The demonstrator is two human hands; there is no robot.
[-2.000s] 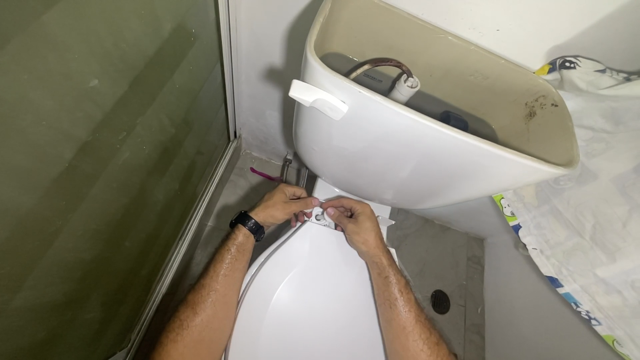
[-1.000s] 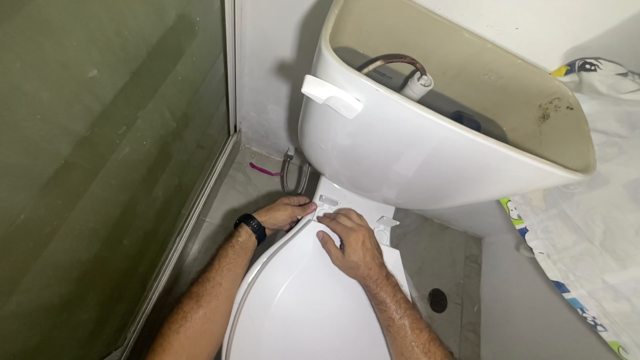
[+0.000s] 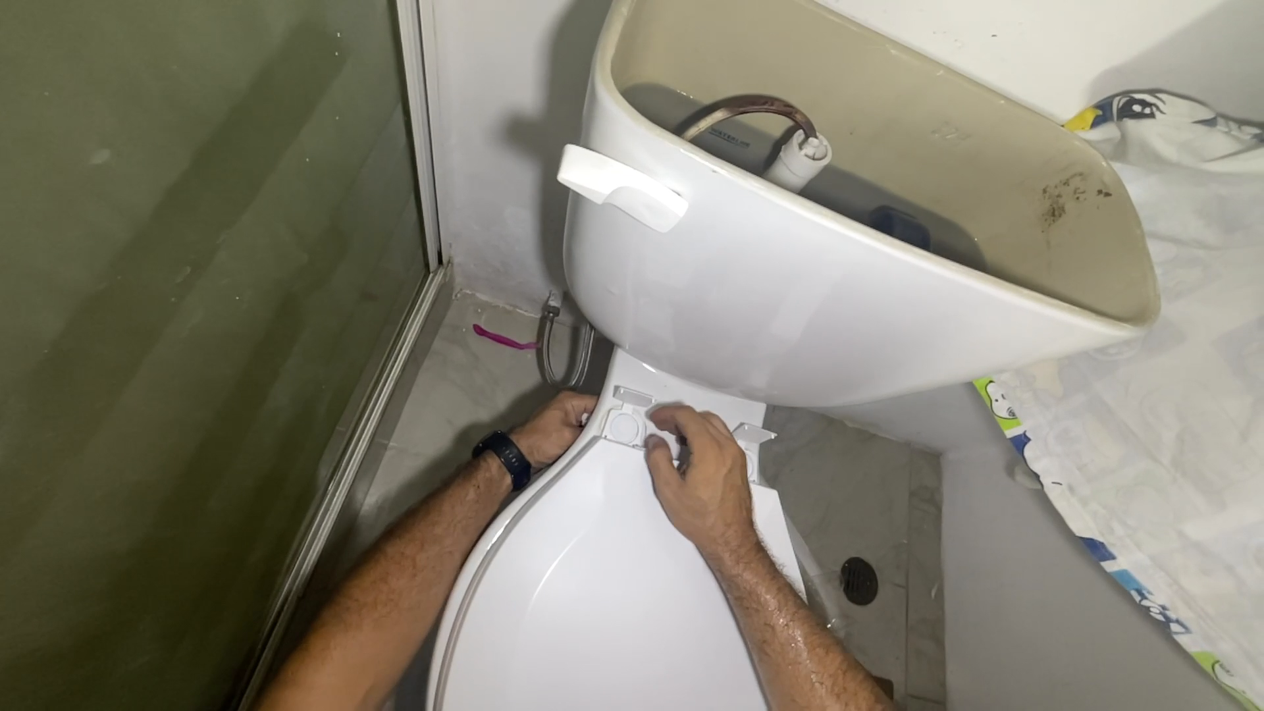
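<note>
A white toilet seat lid (image 3: 612,592) lies closed on the bowl, with a left hinge mount (image 3: 624,426) whose small cap (image 3: 632,397) is flipped up. My left hand (image 3: 558,430), a dark watch on its wrist, reaches to the outer left edge of the bowl below that mount; its fingertips are mostly hidden. My right hand (image 3: 703,464) rests just right of the mount, thumb and fingers curled and apart, with nothing visible between them. Beyond it, the right hinge cap (image 3: 754,433) also stands raised. The open ceramic tank (image 3: 790,286) is behind the seat.
The tank has a white flush lever (image 3: 622,188) and a fill valve (image 3: 798,161) with a hose. A braided supply hose (image 3: 549,346) and a pink strip (image 3: 505,338) are at the left wall. A glass shower panel (image 3: 197,296), a floor drain (image 3: 859,581) and a patterned curtain (image 3: 1136,444) flank the toilet.
Both hands were together at the left hinge two seconds ago. My left hand has gone down to the bowl's outer side, and my right hand has moved off the mount, which now shows.
</note>
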